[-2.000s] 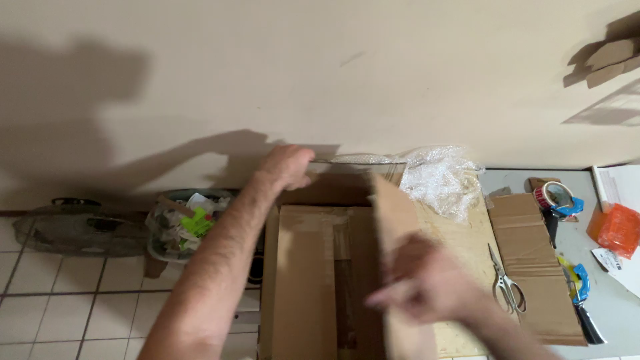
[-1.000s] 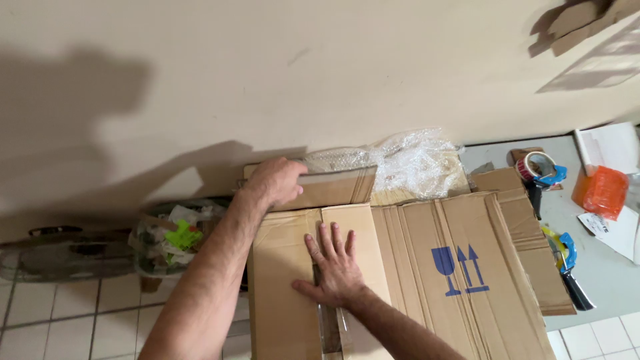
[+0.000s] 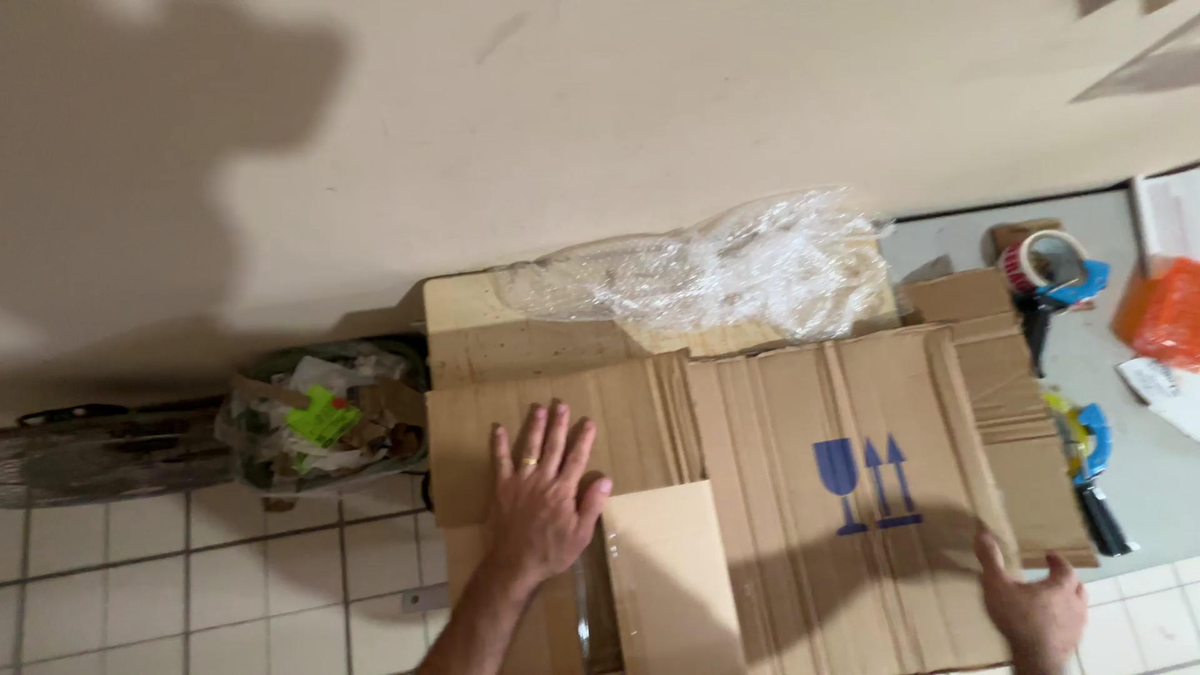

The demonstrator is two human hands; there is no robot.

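Observation:
My left hand (image 3: 546,506) lies flat, fingers spread, on a folded-down flap of a cardboard box (image 3: 562,403). A lighter cardboard flap (image 3: 670,581) is beside its thumb, with a strip of clear tape along the dark gap to its left. My right hand (image 3: 1031,600) is at the right edge of a wide cardboard panel (image 3: 778,525) printed with a blue glass symbol and two arrows. Its thumb is on that edge; whether the fingers grip from beneath is hidden. Crumpled bubble wrap (image 3: 750,272) lies behind on a wooden board (image 3: 469,328).
Another cardboard piece (image 3: 1022,450) lies under the panel's right side. Tape dispensers, one with a roll (image 3: 1041,262) and one blue and yellow (image 3: 1087,441), rest on the grey table (image 3: 1078,366) near an orange plastic packet (image 3: 1167,314). A lined waste bin (image 3: 328,422) stands left against the wall.
The far flap that my left hand held upright is folded down, and that hand now lies on it. My right hand has moved from the box's middle to the wide panel's right edge.

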